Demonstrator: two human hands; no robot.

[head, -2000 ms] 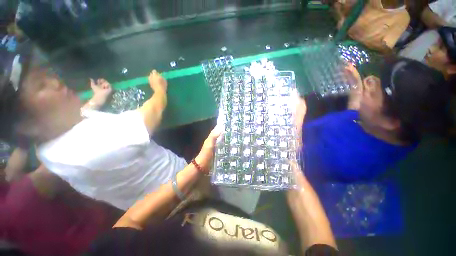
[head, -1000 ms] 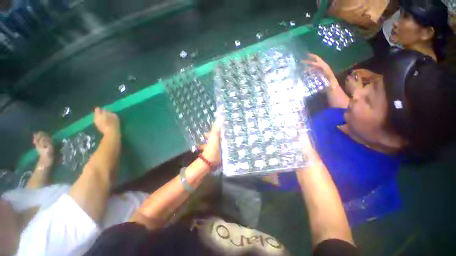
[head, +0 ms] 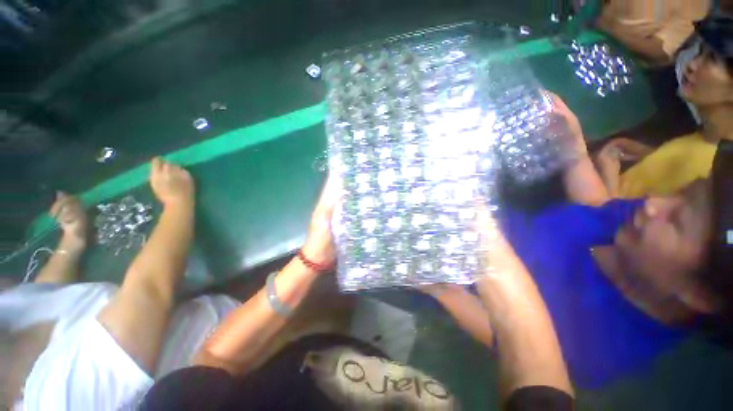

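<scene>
A clear, shiny blister tray [head: 402, 177] with rows of filled pockets is held up in front of me, above the near edge of the green bench. It looks like stacked layers and its right part glares white. My left hand [head: 325, 221] grips its left edge. My right hand [head: 489, 237] is at its right edge; the fingers are mostly hidden by the tray and glare. The small parts in the pockets look silvery and blurred.
A neighbour's hands [head: 171, 181] are by a loose pile of clear pieces [head: 123, 223] at left. At right, a person in blue [head: 595, 289] is by another clear tray [head: 526, 132]. Small parts [head: 201, 124] lie on the dark belt. Another pile [head: 599, 67] is far right.
The held tray is higher and larger in view. The second tray seen to its left on the bench no longer shows there. The right neighbour's head has shifted right and down in the picture.
</scene>
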